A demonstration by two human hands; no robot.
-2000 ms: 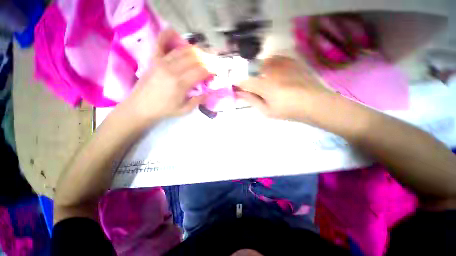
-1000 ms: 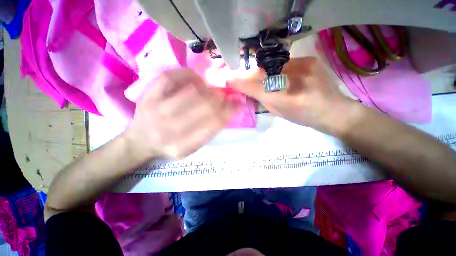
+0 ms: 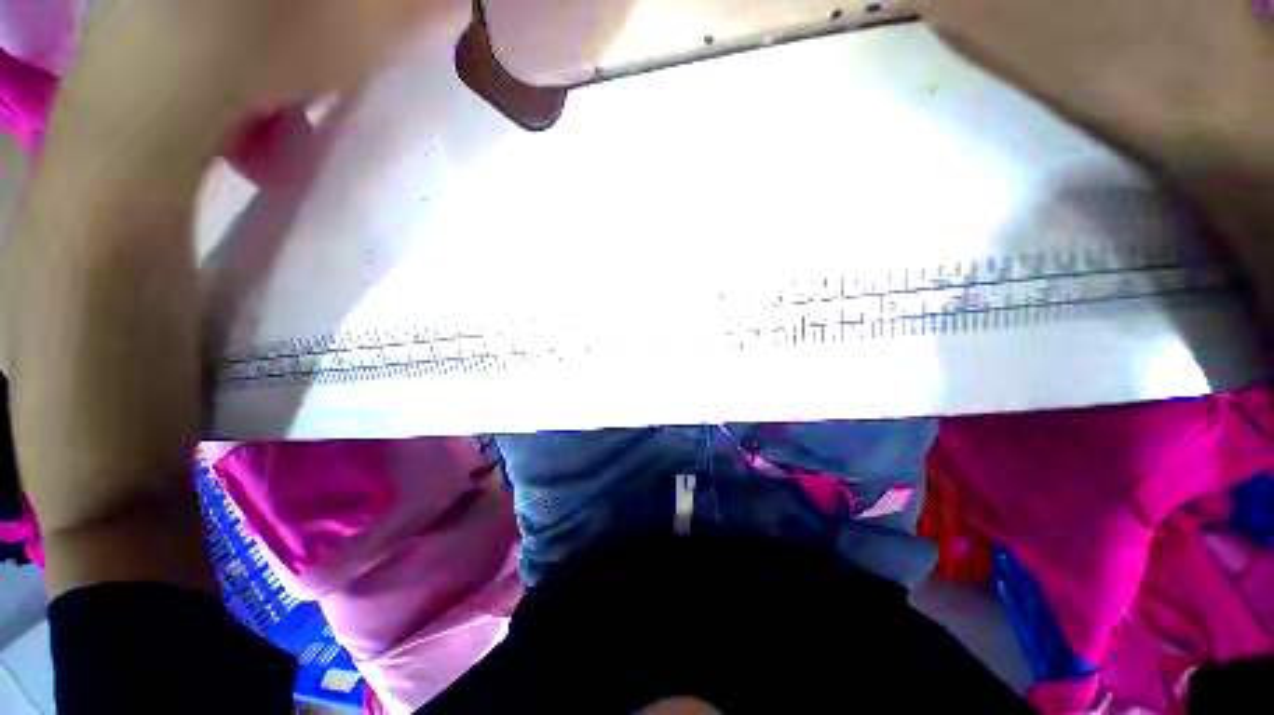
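My left hand (image 3: 301, 49) is blurred at the top left and cut off by the upper edge; its fingers cannot be made out. A small hot pink piece of fabric (image 3: 273, 147) shows just below it; I cannot tell whether the hand holds it. My right forearm (image 3: 1118, 84) crosses the top right corner, and the hand beyond it is out of the picture. The white machine bed (image 3: 629, 224) lies between my arms, with a brown rounded part (image 3: 506, 87) at its upper seam.
A printed ruler scale (image 3: 894, 305) runs along the front of the bed. Pale and hot pink fabric (image 3: 405, 559) hangs below left by a blue basket (image 3: 245, 559). More hot pink fabric (image 3: 1083, 517) lies below right. Pink scraps (image 3: 824, 489) lie on my lap.
The view has tilted down, so the sewing machine head and shears are out of the picture. My hands have left the bright spot; my left hand appears farther left and up.
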